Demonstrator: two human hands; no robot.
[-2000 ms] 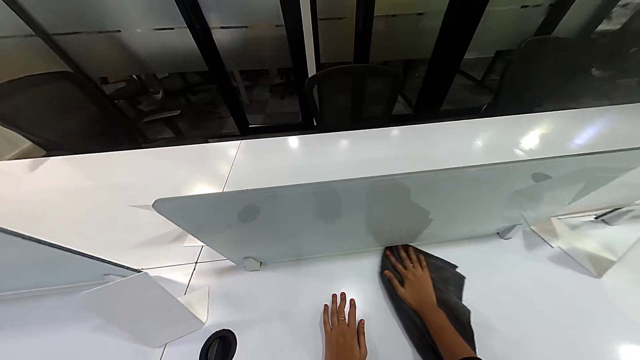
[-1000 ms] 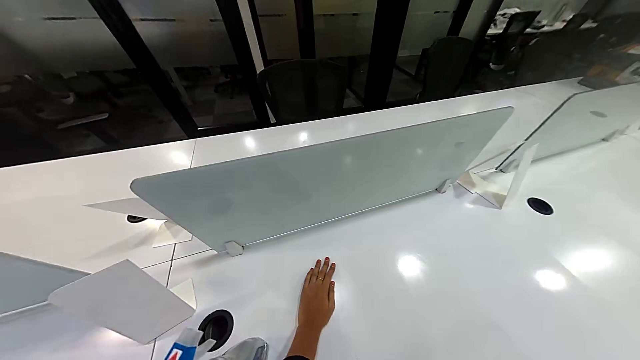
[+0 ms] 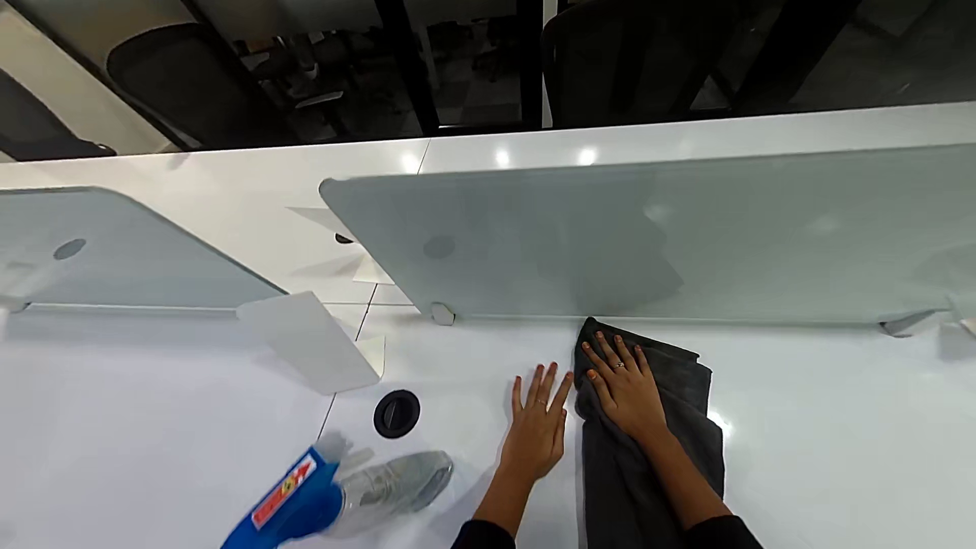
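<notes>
My right hand (image 3: 627,393) lies with spread fingers on a dark grey cloth (image 3: 637,488), pressing it flat on the white desk (image 3: 823,427) just below the frosted glass partition (image 3: 747,244). To its left, my left hand (image 3: 534,435) rests palm down on the bare desk, fingers apart, close to the cloth's edge. Both hands wear a ring. A clear spray bottle (image 3: 396,480) with a blue trigger head (image 3: 305,496) is at the lower left, near a round black cable grommet (image 3: 396,414).
A second frosted partition (image 3: 122,252) stands at the left, beside a white angled panel (image 3: 309,343). Small brackets hold the main partition at its lower edge, one being the left bracket (image 3: 442,313). Dark mesh chairs (image 3: 198,84) are beyond the desk.
My right hand and the cloth, out of view one second ago, are in view again at the partition's base. More of the spray bottle shows. The view has shifted considerably.
</notes>
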